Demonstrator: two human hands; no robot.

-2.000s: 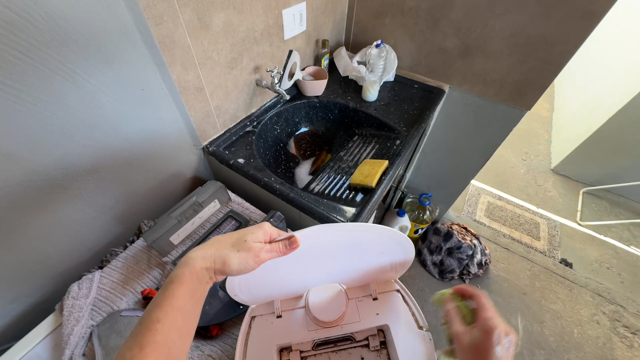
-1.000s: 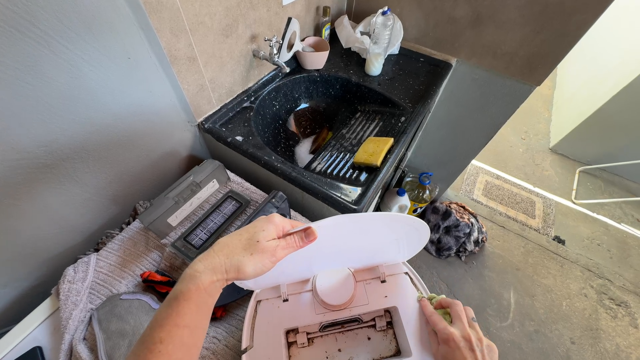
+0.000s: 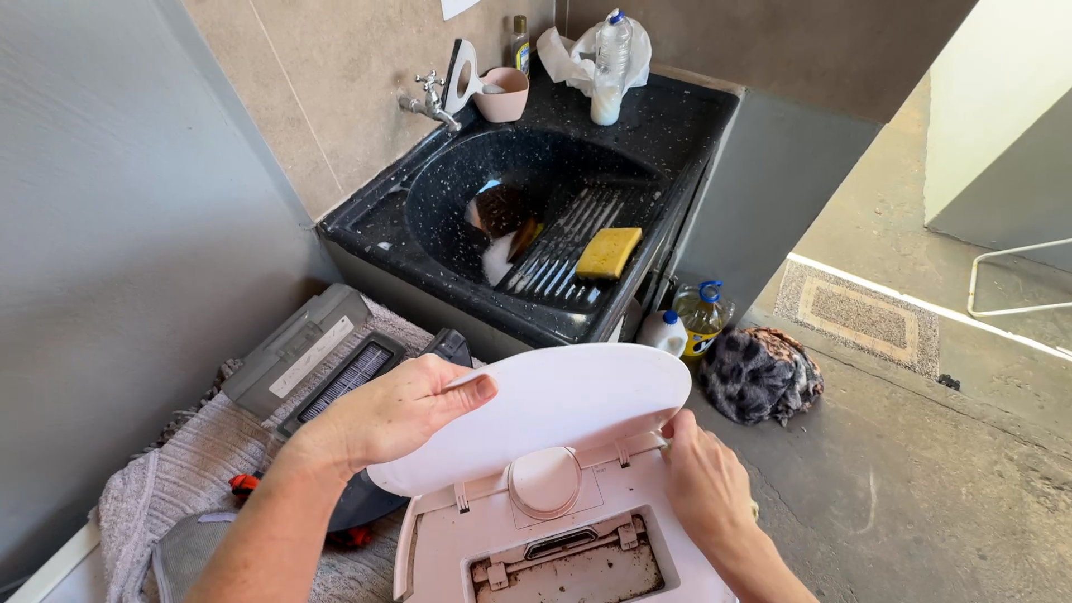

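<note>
A white robot vacuum body (image 3: 536, 536) lies at the bottom centre, its oval lid (image 3: 544, 410) raised on hinges. Inside, a dirt-specked recess (image 3: 578, 574) is exposed. My left hand (image 3: 394, 410) grips the lid's left edge between thumb and fingers. At the right end of the lid hinge, my right hand (image 3: 712, 477) has curled fingers against the body; a bit of a green sponge or cloth shows beside the palm. Left of the body, a grey dustbin part (image 3: 297, 347) and a pleated filter (image 3: 356, 377) rest on a striped towel (image 3: 180, 477).
Ahead stands a black speckled sink (image 3: 519, 310) with a yellow sponge (image 3: 609, 253) on its ribbed slope and suds in the basin. A tap (image 3: 431, 102), pink holder (image 3: 502, 96) and plastic bottle (image 3: 611, 67) are behind. Bottles (image 3: 699, 318) and a bundled cloth (image 3: 760, 374) sit on the floor.
My right hand came in from the right to the body's edge, then moved up along it to the lid hinge. My left hand has stayed on the lid.
</note>
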